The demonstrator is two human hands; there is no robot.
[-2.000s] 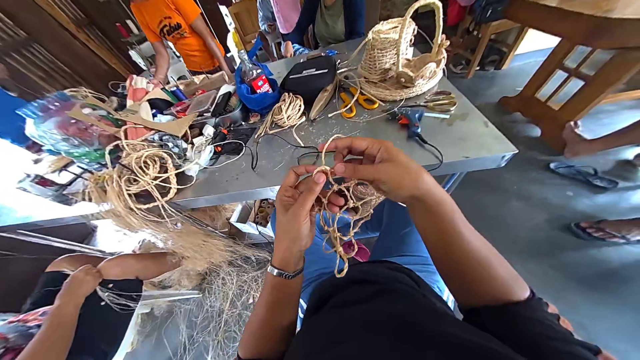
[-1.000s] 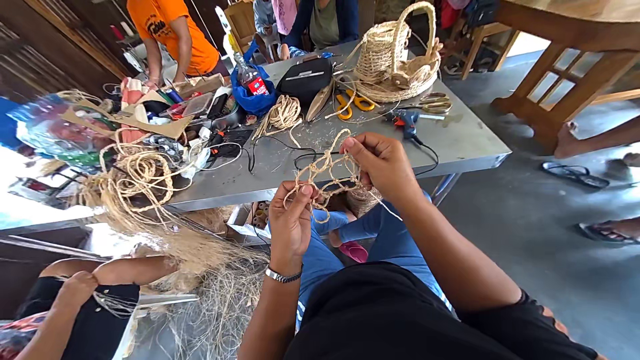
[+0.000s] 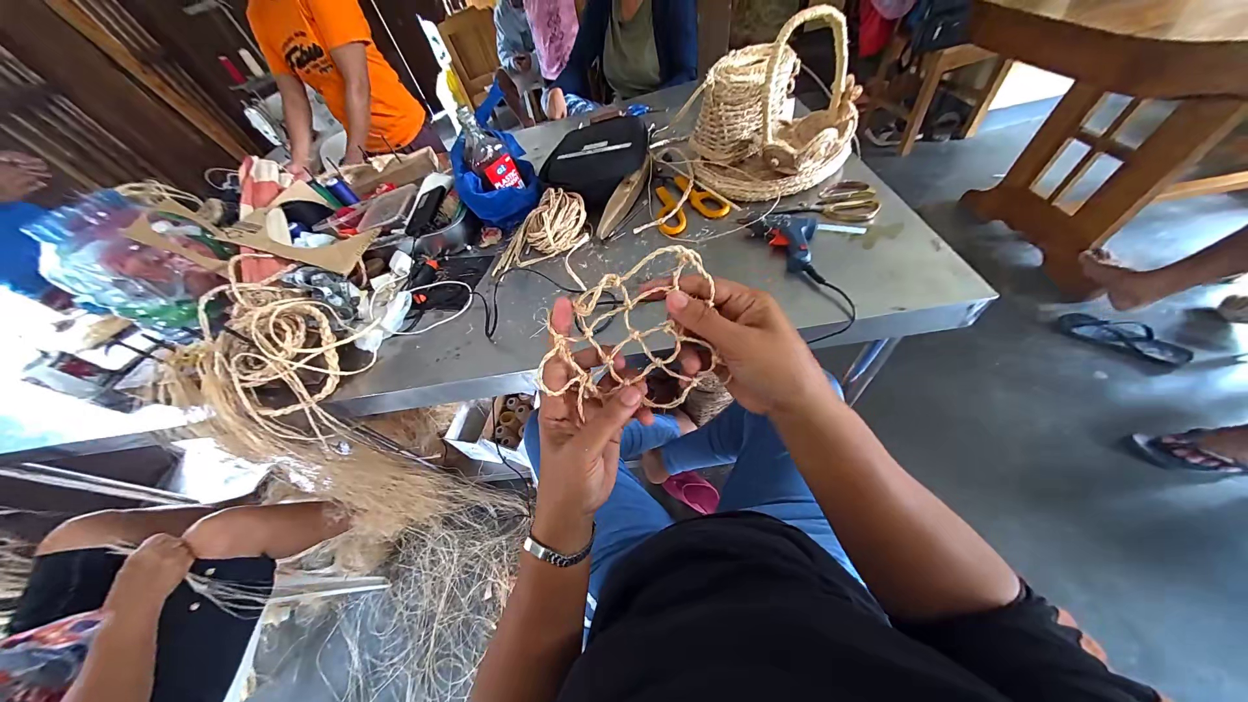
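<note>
Between my two hands, above my lap and just off the table's front edge, a knotted net of braided natural-fibre cord is spread out. My left hand holds its lower left part, with fingers behind the mesh and the thumb in front. My right hand pinches its right side between thumb and fingers. On the table beyond lie a bundle of cord, orange-handled scissors and a glue gun with a black cable. A woven basket with a looped handle stands at the back right.
The grey metal table holds a black case, a bottle in a blue bag, metal scissors and a coil of braided cord. Loose fibres cover the floor at left. A co-worker's hand holds strands; other people are behind the table.
The net was bunched between my hands two seconds ago and is now opened out flat. My left fingers have spread behind it, and my right hand still grips its side.
</note>
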